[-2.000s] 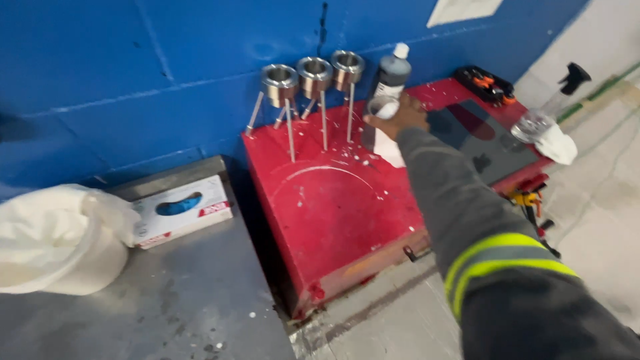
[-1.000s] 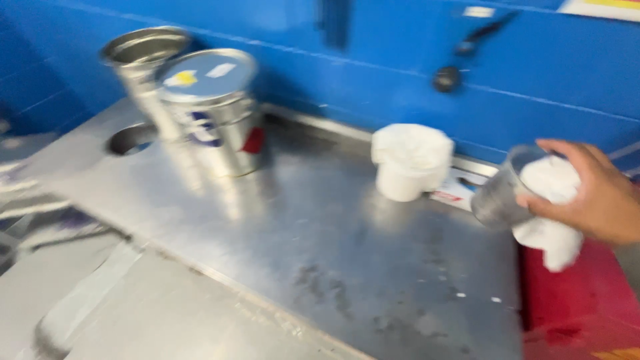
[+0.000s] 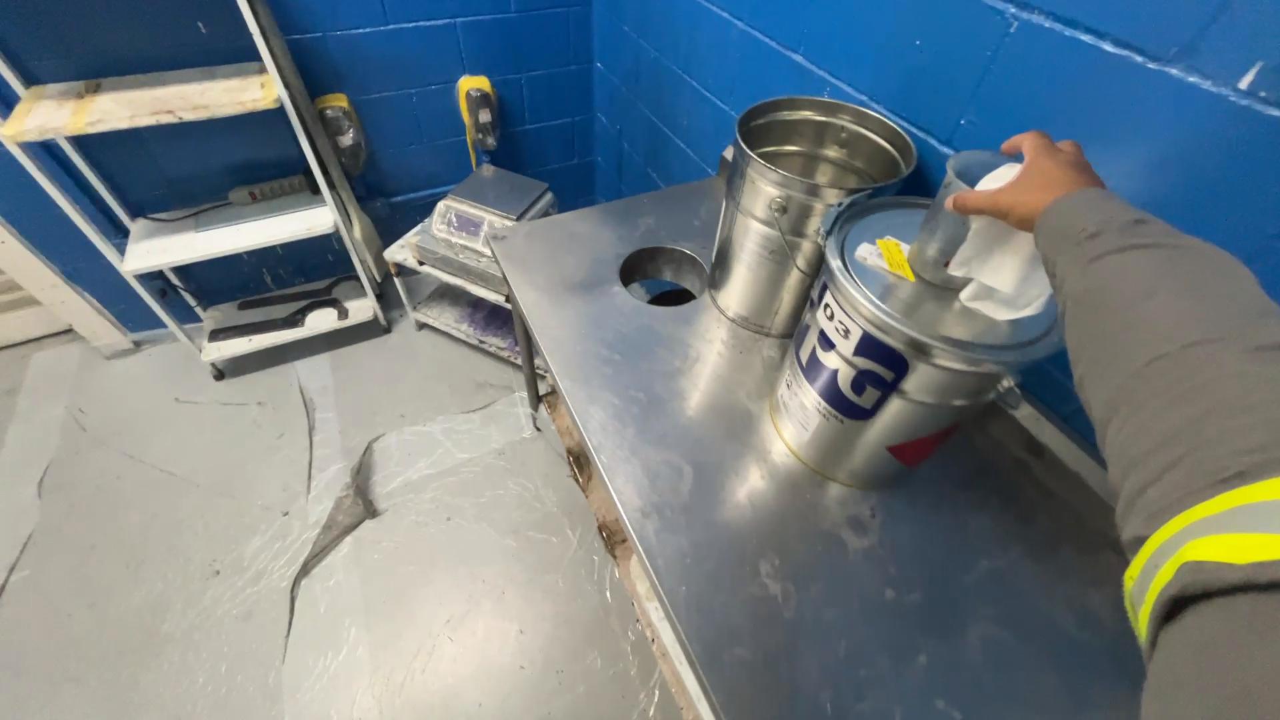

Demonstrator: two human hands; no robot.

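My right hand (image 3: 1040, 185) grips a translucent plastic cup (image 3: 945, 225) together with a white cloth or paper wipe (image 3: 1003, 262). The cup is over the lid of a closed metal pail (image 3: 850, 380), at its far side; whether its base touches the lid I cannot tell. A yellow label (image 3: 895, 258) lies on that lid. Just behind and to the left, an open metal pail (image 3: 765, 240) with a wire handle stands against the closed one. Both pails stand on a stainless steel table (image 3: 700, 500). My left hand is out of view.
A round hole (image 3: 663, 276) is cut in the table beside the open pail. Left of the table, a bench scale (image 3: 480, 215) sits on a small stand (image 3: 450, 305). White shelving (image 3: 230, 240) holds dark wrenches (image 3: 280, 318). The floor covering (image 3: 360, 490) is torn. A blue block wall (image 3: 960, 60) runs behind.
The view has swung far left, from the red cabinet to the pails. My right hand has carried the cup and wipe from beside the white-lined bucket to over the closed pail's lid.
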